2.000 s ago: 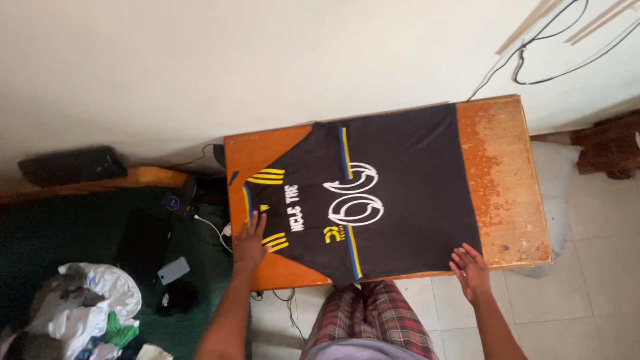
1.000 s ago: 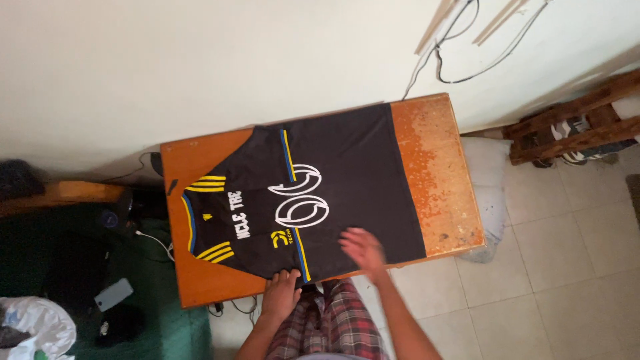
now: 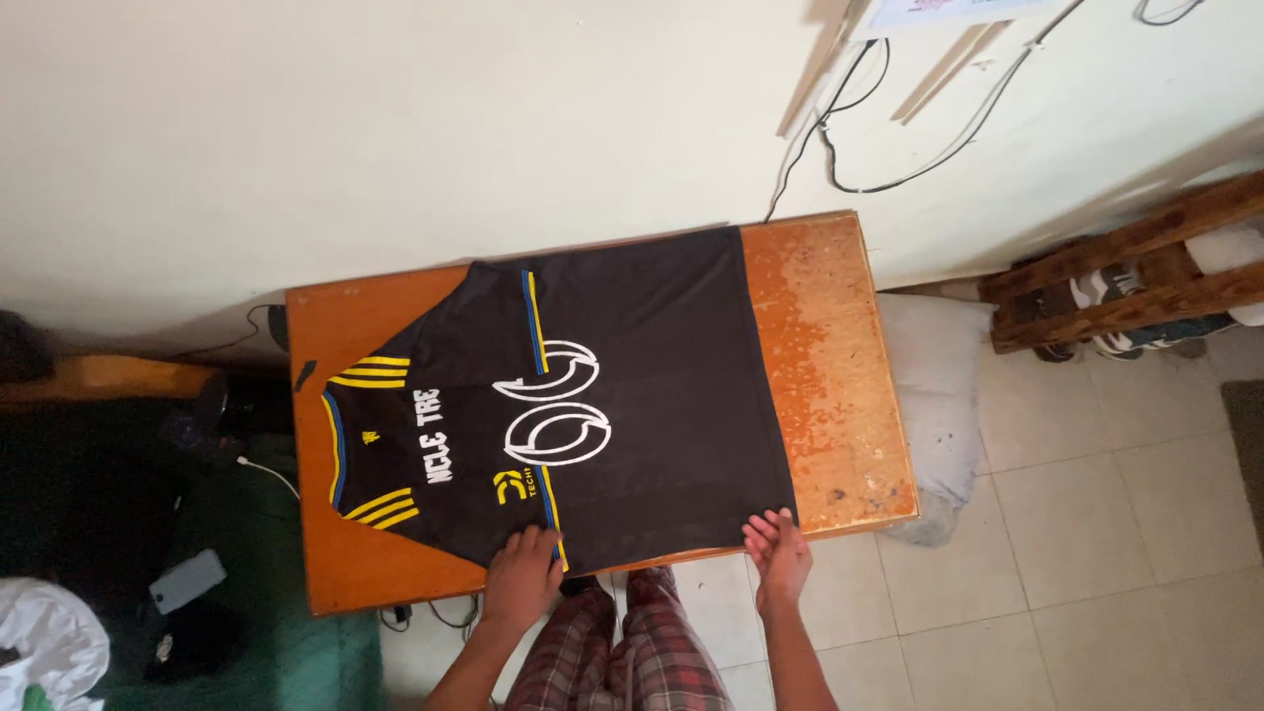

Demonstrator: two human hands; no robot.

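A black sports jersey [image 3: 671,395] with yellow stripes, a blue and yellow collar and white lettering lies flat on a worn wooden table [image 3: 829,375], its sleeves folded inward. Its collar points left and its straight hem lies to the right. My left hand [image 3: 525,578] rests on the near edge of the jersey, by the end of a sleeve's striped cuff. At the near hem corner is my right hand [image 3: 778,553], fingertips on the fabric; whether it pinches the cloth I cannot tell.
Against the table's right end leans a pale cushion [image 3: 933,395]. A wooden rack [image 3: 1165,267] holds shoes at the right. Black cables [image 3: 829,148] hang on the wall behind. A phone [image 3: 188,581] and white cloth [image 3: 49,632] lie on green fabric at lower left.
My left hand has gone from the collar to the near sleeve cuff. My right hand, over the jersey's lower middle a second ago, is now at the hem corner.
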